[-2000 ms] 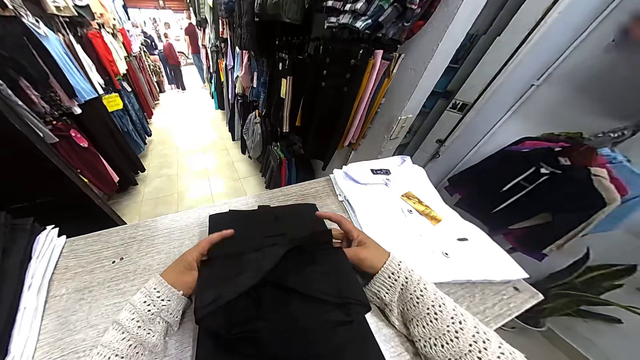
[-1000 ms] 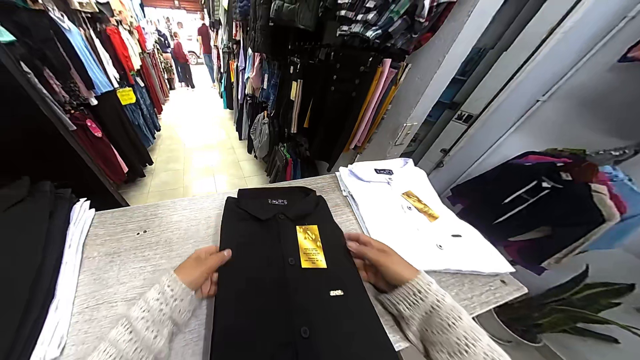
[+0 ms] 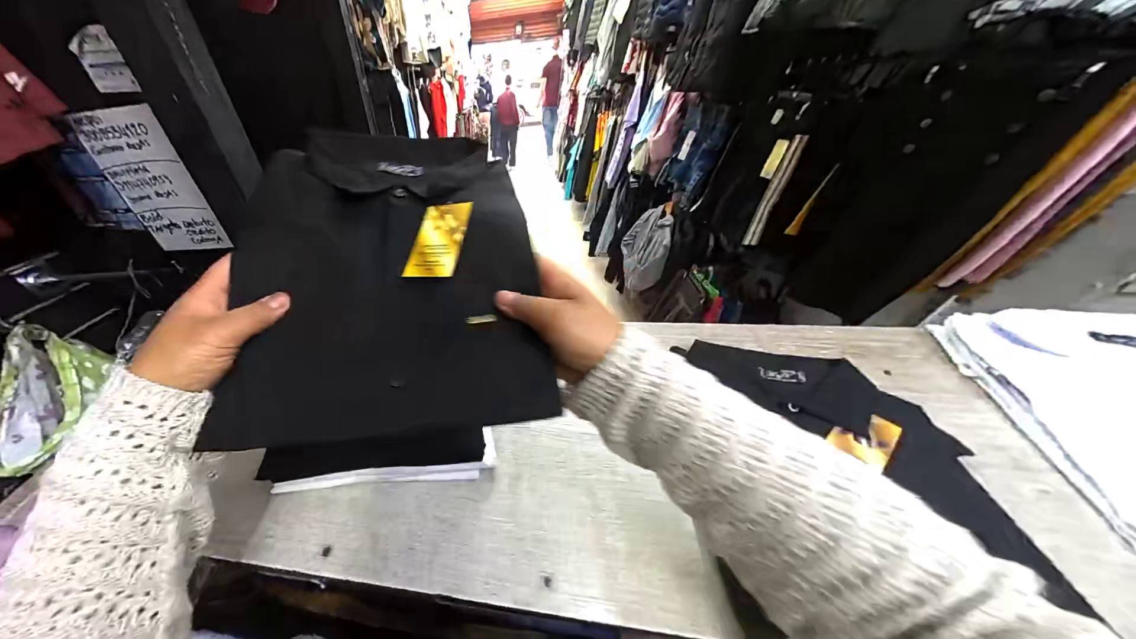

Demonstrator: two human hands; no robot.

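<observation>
A folded black collared shirt [image 3: 355,337] with a gold tag [image 3: 438,240] on its chest is held up by both hands. My left hand [image 3: 209,328] grips its left side edge, thumb on the front. On the right edge, my right hand [image 3: 564,315] holds it the same way, thumb near a small metal badge. Below and behind it, a stack of folded black and white garments [image 3: 382,475] lies on the counter. Another folded black shirt [image 3: 799,390] with a gold tag lies on the counter to the right, partly hidden by my right sleeve.
The pale wood-grain counter [image 3: 532,524] spans the front. Folded white shirts [image 3: 1065,382] lie at its right end. A handwritten sign [image 3: 151,177] hangs at left above a green and grey patterned fabric [image 3: 40,399]. Clothing racks line the aisle, where people [image 3: 508,120] stand far off.
The view has swung left. Both hands now hold a black shirt raised over the stack at the left; a second ago they were at the sides of a black shirt on the counter.
</observation>
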